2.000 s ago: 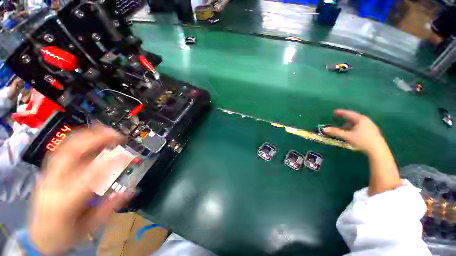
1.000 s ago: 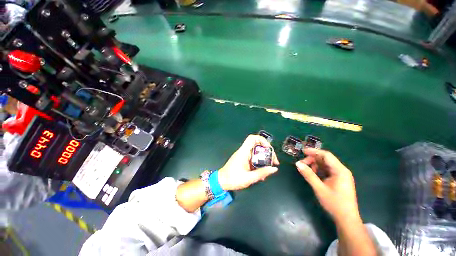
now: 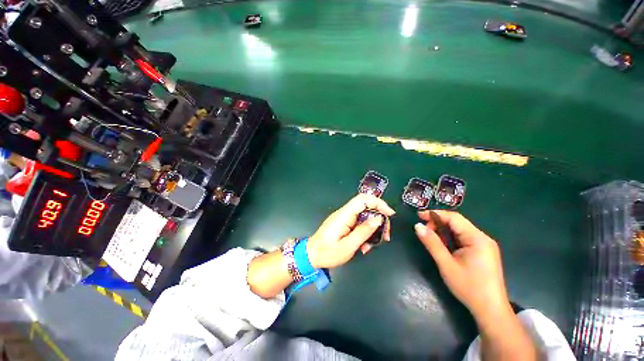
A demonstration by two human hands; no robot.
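My left hand (image 3: 346,233), with a blue strap at the wrist, holds a watch housing (image 3: 374,227) between its fingers, the thumb over it. Three more housings lie on the green bench just beyond my hands: one (image 3: 373,184) behind my left hand, one (image 3: 418,192) in the middle and one (image 3: 450,190) to its right. My right hand (image 3: 459,247) is just in front of the right pair, thumb and fingers apart; whether something small is between the fingertips cannot be told.
A black press fixture (image 3: 233,151) with red digits stands at the left, a module (image 3: 185,195) on its base. A clear blister tray (image 3: 614,282) is at the right edge. Modules (image 3: 505,28) lie on the belt beyond the yellowish strip (image 3: 459,151).
My left hand has left the press side and now holds a housing. Since one second ago its thumb has moved onto the housing. My right hand has come nearer the front of the bench.
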